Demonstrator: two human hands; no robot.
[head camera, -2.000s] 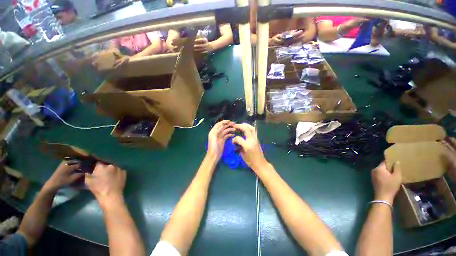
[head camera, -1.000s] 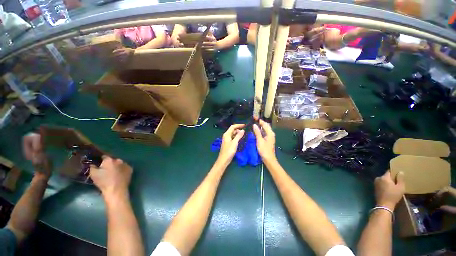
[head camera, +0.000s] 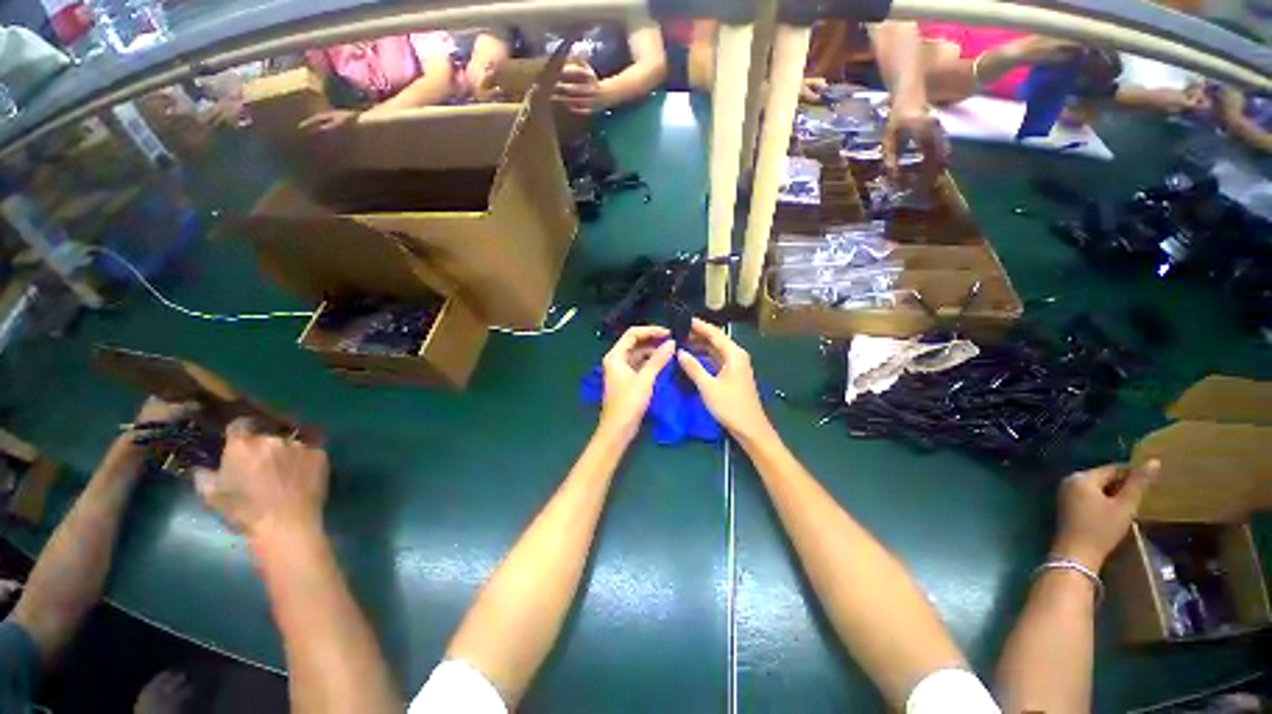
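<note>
My left hand (head camera: 638, 374) and my right hand (head camera: 723, 377) meet above a bright blue cloth (head camera: 681, 414) near the table's centre seam. A small dark piece, like a black cable part (head camera: 682, 329), is held between the fingertips of both hands. Its exact shape is too small to tell. A small pile of black cables (head camera: 639, 290) lies just beyond my hands. A larger pile of black cables (head camera: 977, 398) lies to the right, with a crumpled pale scrap (head camera: 893, 363) on it.
A large open carton (head camera: 537, 230) and small carton (head camera: 453, 342) stand left of two posts (head camera: 753, 181). A divided tray (head camera: 893, 321) with clear bags lies right of them. Neighbours' hands (head camera: 265, 481) (head camera: 1095, 509) work with small cartons at both sides. More people sit across the table.
My fingertips have stayed together over the blue cloth, with a dark piece now standing up between them. A person's hand across the table has reached into the divided tray. The neighbours' hands have shifted.
</note>
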